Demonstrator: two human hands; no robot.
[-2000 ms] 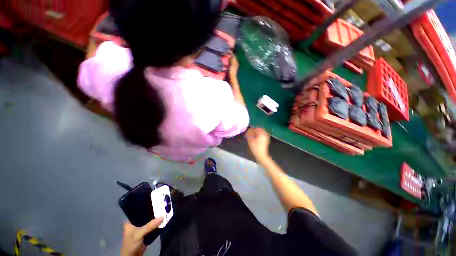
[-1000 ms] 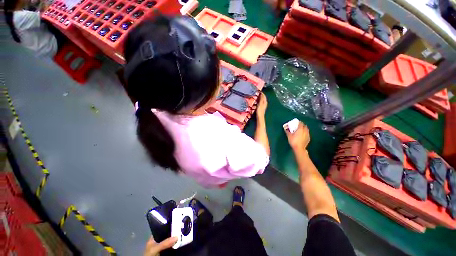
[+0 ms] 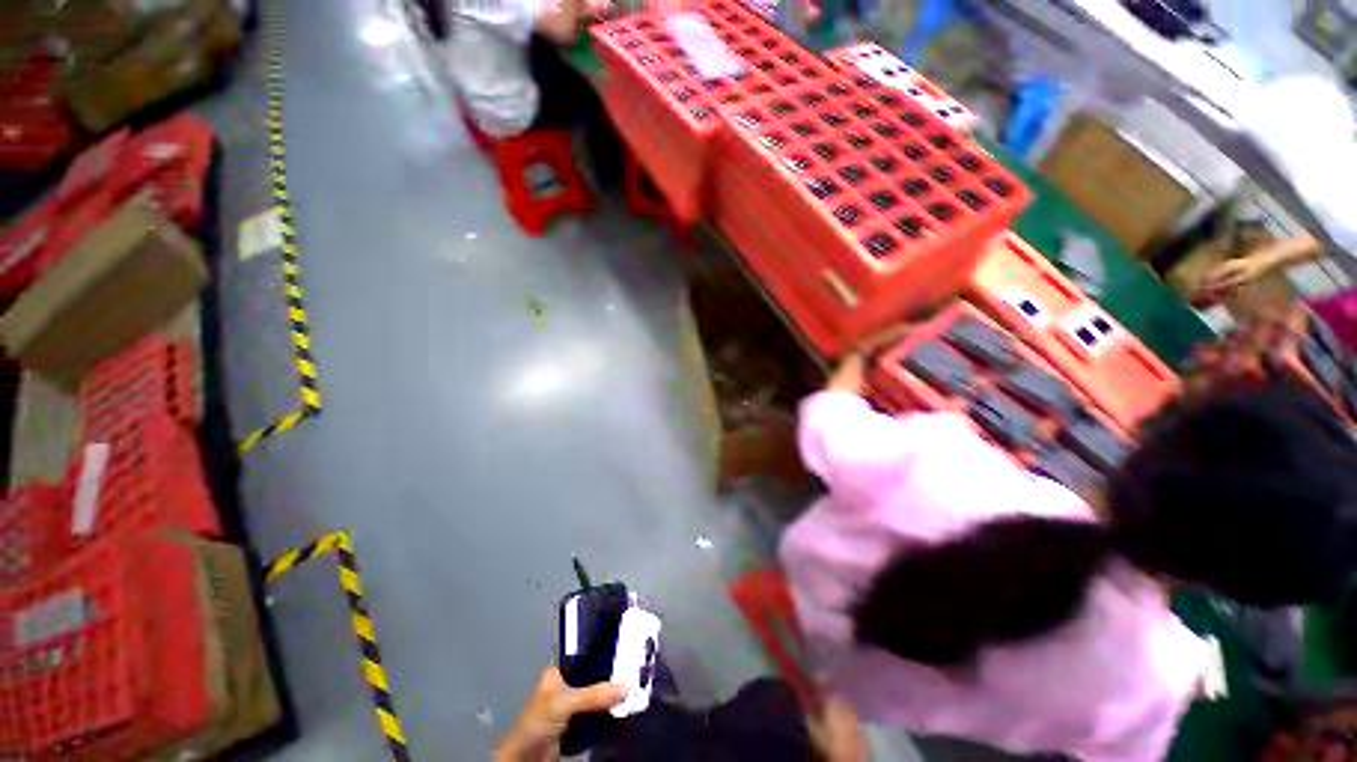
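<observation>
My left hand (image 3: 554,712) is at the bottom centre, closed around a dark smartphone (image 3: 589,627) and a white device (image 3: 636,660) with a dark part. The two lie side by side, the white device on the right. A thin dark stick (image 3: 581,572), perhaps a pen, sticks up above the phone. A blurred patch of skin at the bottom edge, right of my dark clothing, may be my right hand or forearm. Its fingers and anything in them cannot be made out.
A person in a pink top (image 3: 953,476) is close on the right, at a bench with stacked red grid trays (image 3: 878,290), a foam tray (image 3: 1153,380) and grey pouches (image 3: 990,412). Red trays and cartons (image 3: 112,305) stand left behind yellow-black tape (image 3: 298,320). A red stool (image 3: 543,179) is ahead.
The view has swung left, so the bench and person sit further right and the left-hand pallets show. My left hand still holds the phone and white device. My right hand, earlier holding a small white thing over the bench, has left that spot.
</observation>
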